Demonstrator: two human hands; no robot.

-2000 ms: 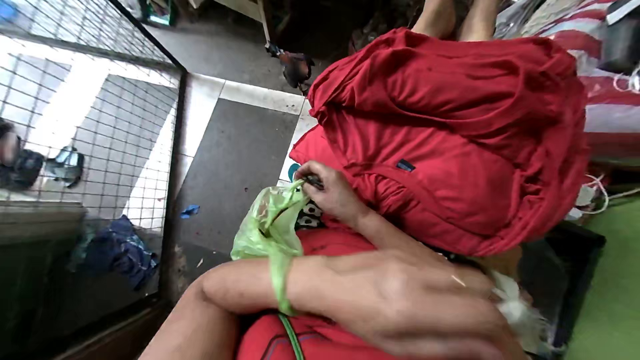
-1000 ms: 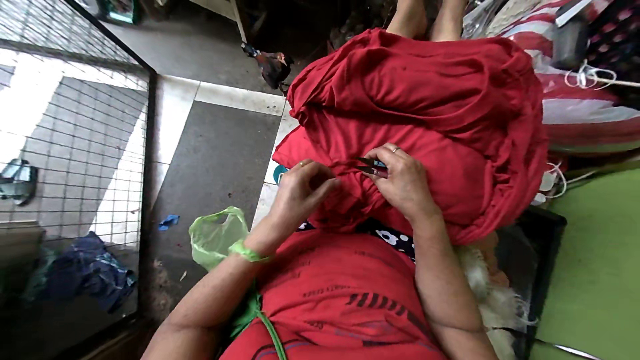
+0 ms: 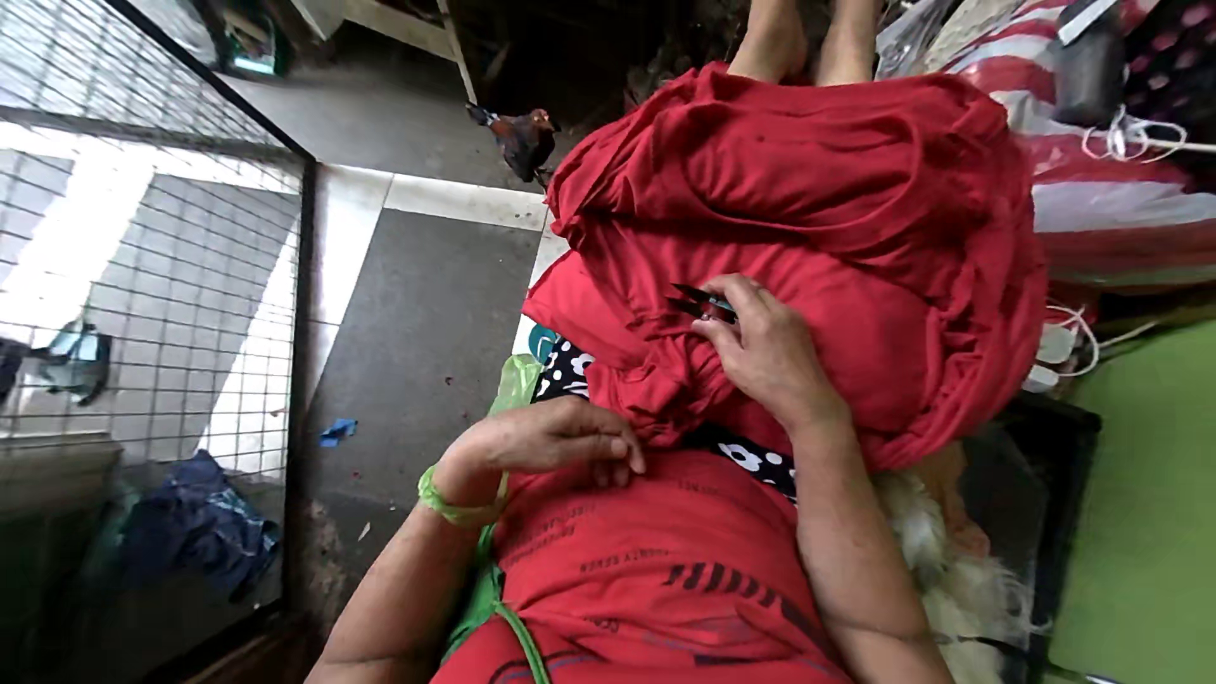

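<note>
My right hand (image 3: 774,356) holds a small pair of thread snips (image 3: 701,302), blades pointing left, over a red cloth garment (image 3: 817,275) spread across my lap and legs. Bent loosely at the waist, my left hand (image 3: 551,442) rests by the bunched near edge of the cloth, and nothing shows in its fingers. A light green plastic bag (image 3: 518,382) is looped around the left wrist and hangs partly behind that hand. Black fabric with white flowers (image 3: 746,456) shows under the red cloth.
A wire mesh panel (image 3: 180,313) with a dark frame stands at the left. A chicken (image 3: 522,141) is on the floor ahead. Right of the cloth are a red-and-white striped bag (image 3: 1092,218), white cables (image 3: 1130,138) and a green surface (image 3: 1149,513). A blue scrap (image 3: 338,432) lies on the floor.
My left hand has moved off the red cloth, back toward my waist. Two seconds ago one hand was at the green bag's opening; the snips are now in my right hand over the cloth.
</note>
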